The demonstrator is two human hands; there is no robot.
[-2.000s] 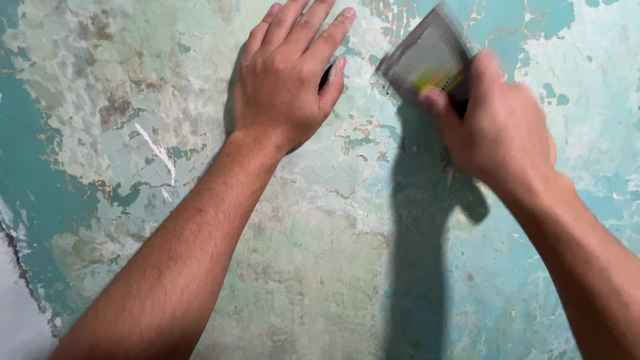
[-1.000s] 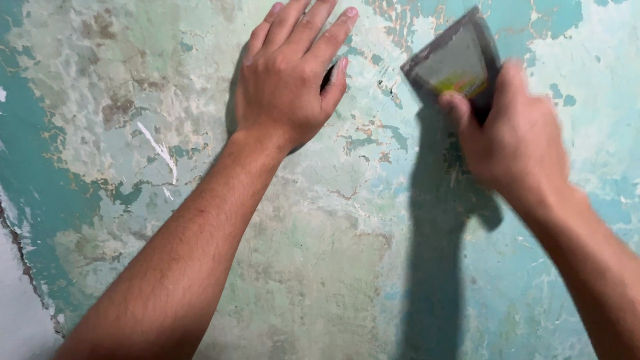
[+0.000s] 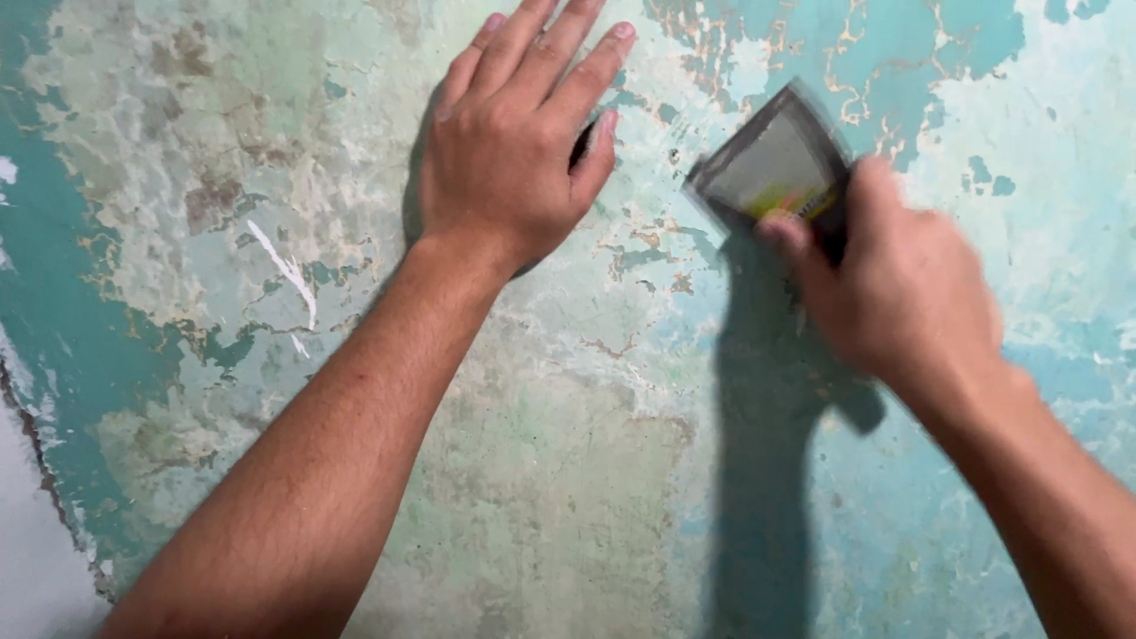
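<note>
My left hand lies flat on the wall, palm down with its fingers spread and nothing held. To the right, my right hand grips a wide-bladed scraper, or putty knife, slightly blurred. Its grey metal blade points up and to the left, with the thumb on the blade's lower part near a yellow mark. The handle is mostly hidden in the fist. The wall bears peeling turquoise and pale green paint, with bare patches and cracks around the blade.
Darker turquoise paint remains in patches at the upper right. White streaks mark the wall left of my left forearm. A rough crack borders a whitish surface at the lower left. The right arm casts a long shadow.
My right hand moved the scraper a little up and right, then back down and left to its present place. My left hand has stayed still on the wall.
</note>
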